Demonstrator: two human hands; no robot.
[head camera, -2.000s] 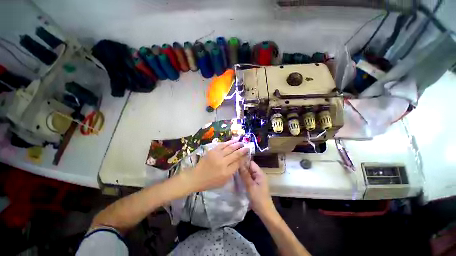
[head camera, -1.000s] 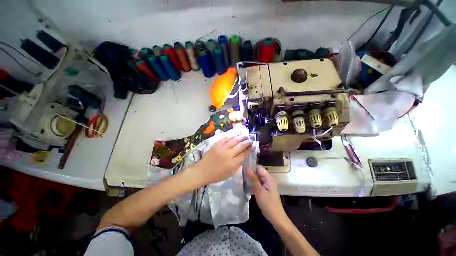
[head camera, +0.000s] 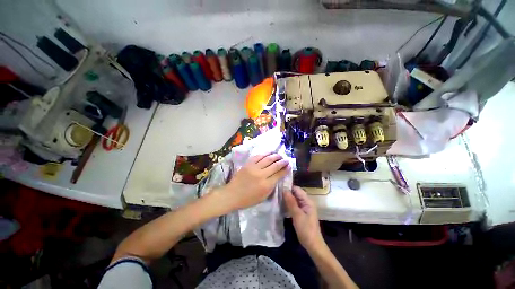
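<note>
The pale grey garment piece (head camera: 261, 223) lies at the overlock machine (head camera: 350, 90) and hangs over the table's front edge. A dark patterned fabric (head camera: 195, 166) with red and green lies beside and partly under it, reaching up to the brightly lit needle area (head camera: 291, 135). My left hand (head camera: 255, 179) lies on the pale cloth just in front of the needle area, fingers toward it. My right hand (head camera: 302, 211) pinches the cloth's right edge near the table's front edge. The contact at the presser foot is hidden by glare.
An orange oval piece (head camera: 260, 99) lies left of the machine head. Thread spools (head camera: 240, 68) line the wall. Pinkish tweezers or snips (head camera: 398, 174) lie right of the machine, near a recessed tray (head camera: 444, 196). Scissors (head camera: 116, 137) and a second sewing machine (head camera: 73, 132) are at left.
The dark patterned fabric has moved up past the needle area toward the orange piece, and more of it is covered by pale cloth. Both hands remain on the cloth. The view has shifted slightly.
</note>
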